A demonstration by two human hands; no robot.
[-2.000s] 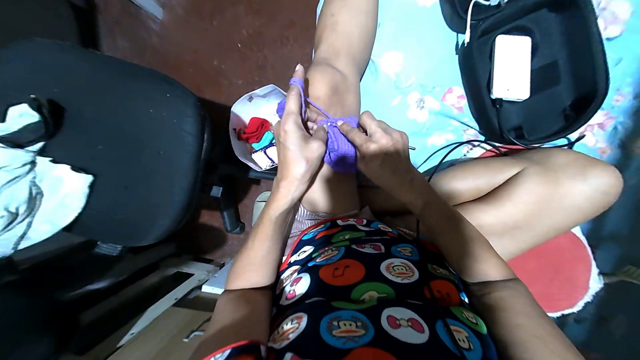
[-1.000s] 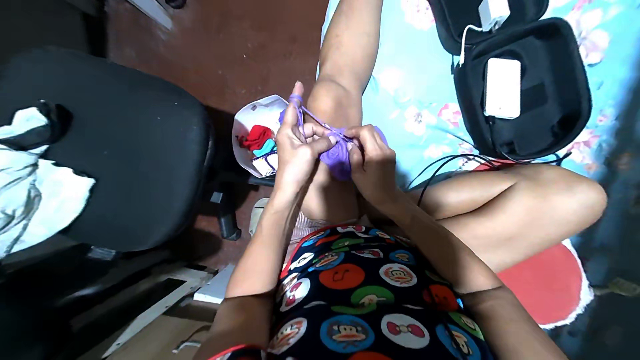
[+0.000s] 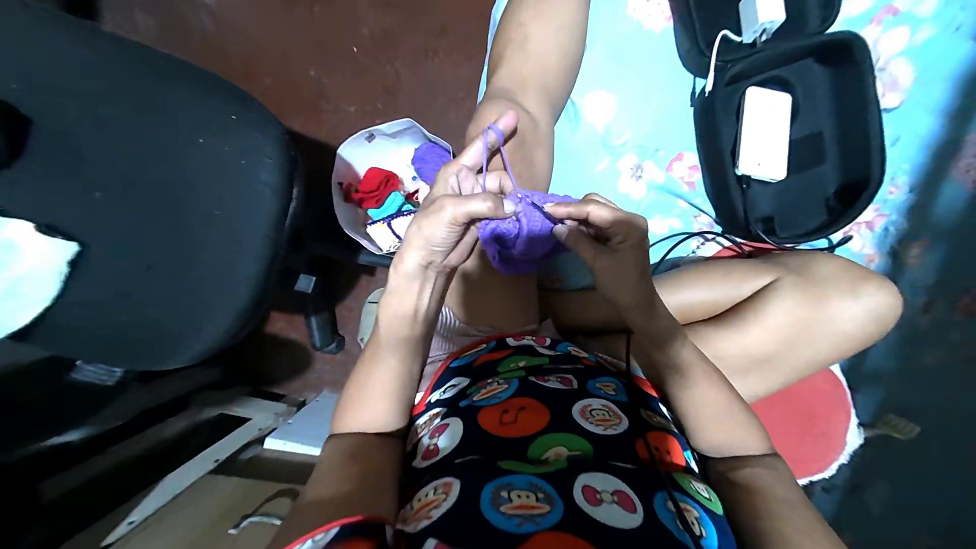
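Observation:
A purple crocheted piece (image 3: 522, 236) is held between both hands above my leg. My left hand (image 3: 457, 206) pinches its left edge between thumb and fingers, and purple yarn (image 3: 499, 156) loops over the raised index finger. My right hand (image 3: 606, 229) grips a thin dark tool, apparently a crochet hook (image 3: 540, 210), at the top edge of the piece; its far end is hidden by the hand. A purple ball of yarn (image 3: 431, 162) lies in a white container (image 3: 352, 164) to the left, with red and light blue yarn or cloth.
A black chair (image 3: 152, 183) stands at the left. On the blue floral sheet (image 3: 618, 145) at the right lies an open black case (image 3: 865, 145) holding a white device (image 3: 765, 133) with cables. A red mat (image 3: 808, 427) is below my bent leg.
The purple piece now shows more fully between the hands, and my right hand is a little farther from my left. The view has shifted slightly.

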